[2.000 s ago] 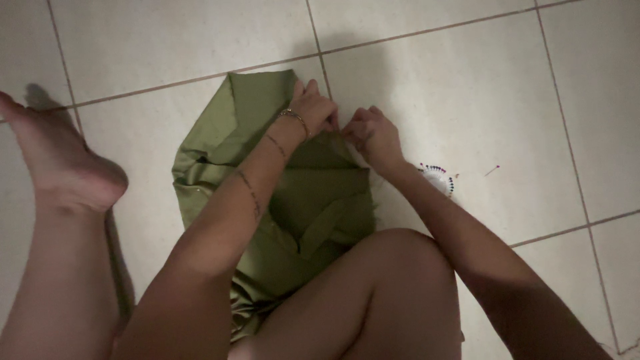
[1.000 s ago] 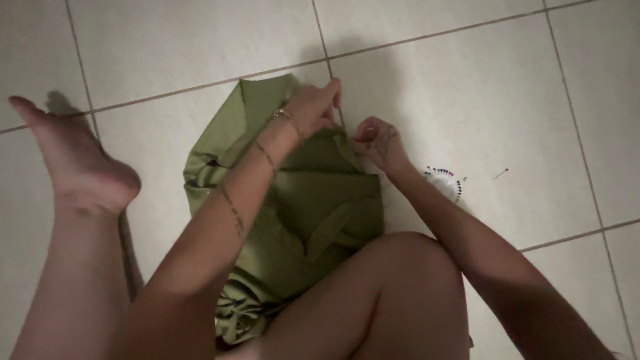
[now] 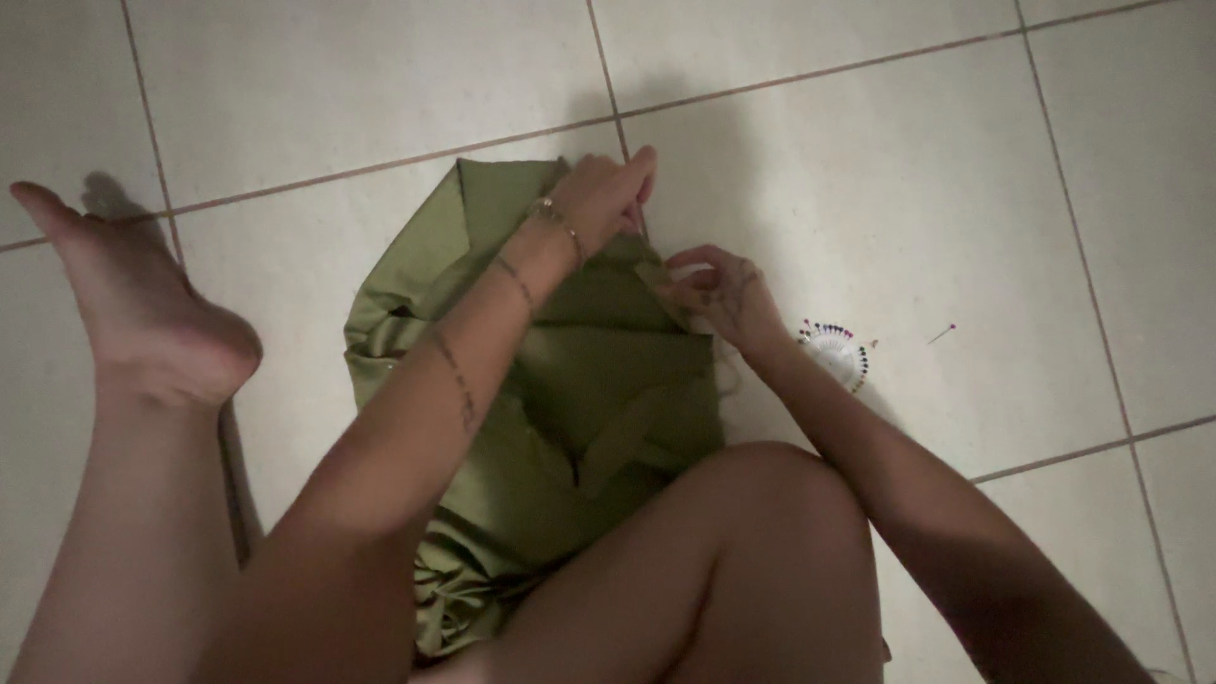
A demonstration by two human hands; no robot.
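Observation:
Green fabric [image 3: 608,361] lies folded and bunched on the tiled floor between my legs. My left hand [image 3: 608,199] is at its upper right edge, fingers bent together; whether they grip the cloth is hidden. Just below and to the right, my right hand [image 3: 722,290] has its fingertips at the same edge, and its thumb and index finger look curled toward the cloth. A round wheel of ball-head pins [image 3: 833,359] lies beside my right forearm. One loose pin with a pinkish head [image 3: 943,333] rests to the right of the wheel.
My bare foot [image 3: 161,313] rests on the left part of the floor. My bent knee [image 3: 779,494] is over the lower part of the fabric. Pale floor tiles [image 3: 855,190] with dark grout lines surround the cloth.
My hands were close together at the fabric edge two seconds ago; now they are farther apart, the left one higher up. The pin wheel and the loose pin remain on the floor.

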